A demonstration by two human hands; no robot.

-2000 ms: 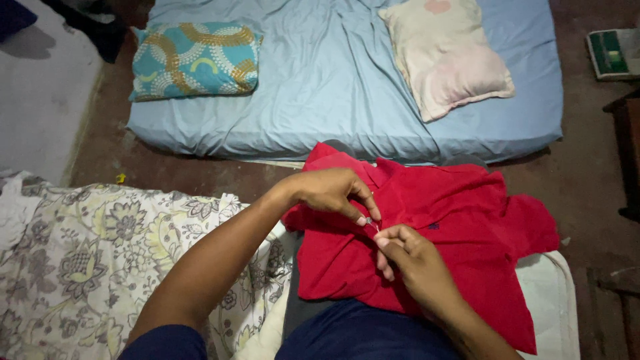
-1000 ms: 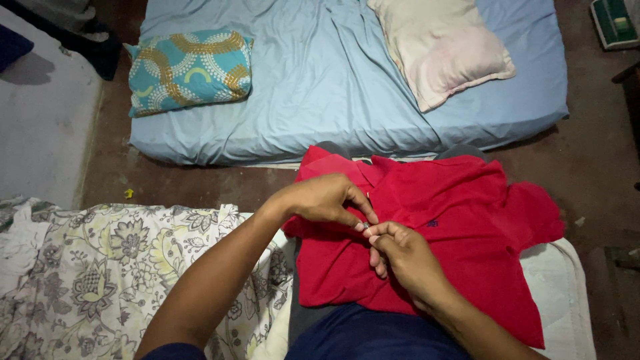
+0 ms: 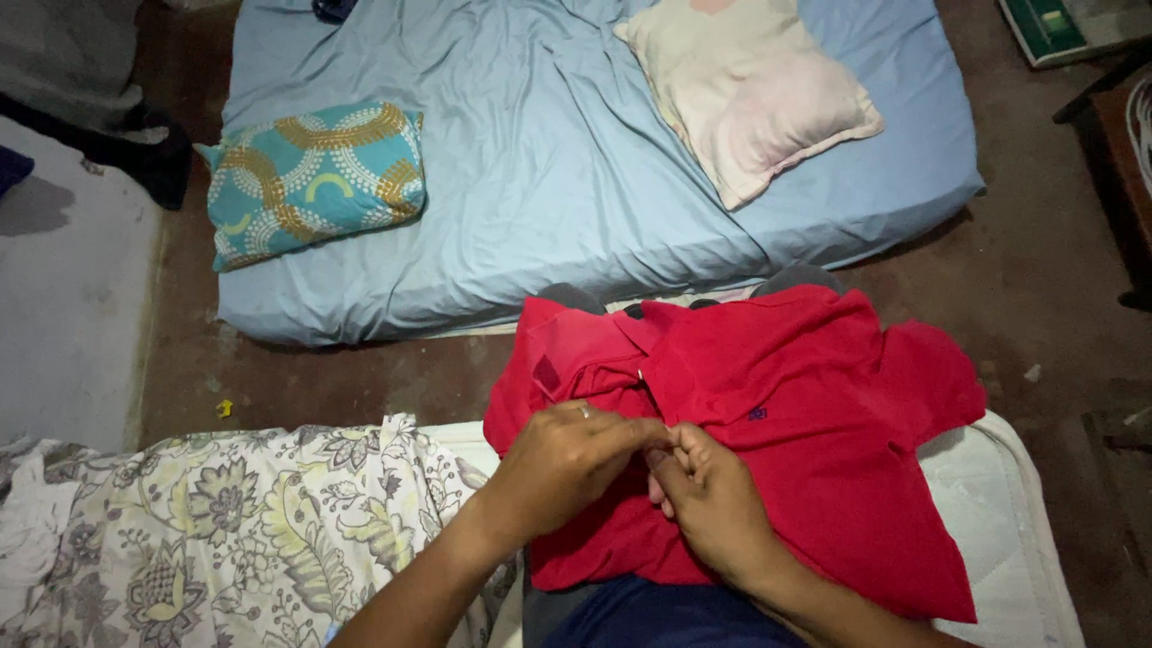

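Note:
A red polo shirt (image 3: 828, 468) lies spread over my lap, its collar toward the far side and a small dark emblem on its chest. My left hand (image 3: 580, 454) and my right hand (image 3: 706, 490) meet over the shirt's front, below the collar opening. The fingertips of both hands are pinched together, touching each other. Whatever lies between them is too small or too hidden to make out. A ring shows on a finger of my left hand. One small white button (image 3: 641, 374) shows at the placket, just beyond my fingers.
Ahead stands a bed with a light blue sheet (image 3: 504, 180), bearing a teal patterned pillow (image 3: 319, 184) and a pale pillow (image 3: 751, 90). A floral cloth (image 3: 225, 531) covers the white mattress (image 3: 999, 513) at my left. A wooden piece of furniture (image 3: 1111, 171) stands at the right edge.
Both hands stay over the shirt's front, with small finger movements. Two seconds ago the fingertips were slightly apart with something thin and pale between them; now they are together.

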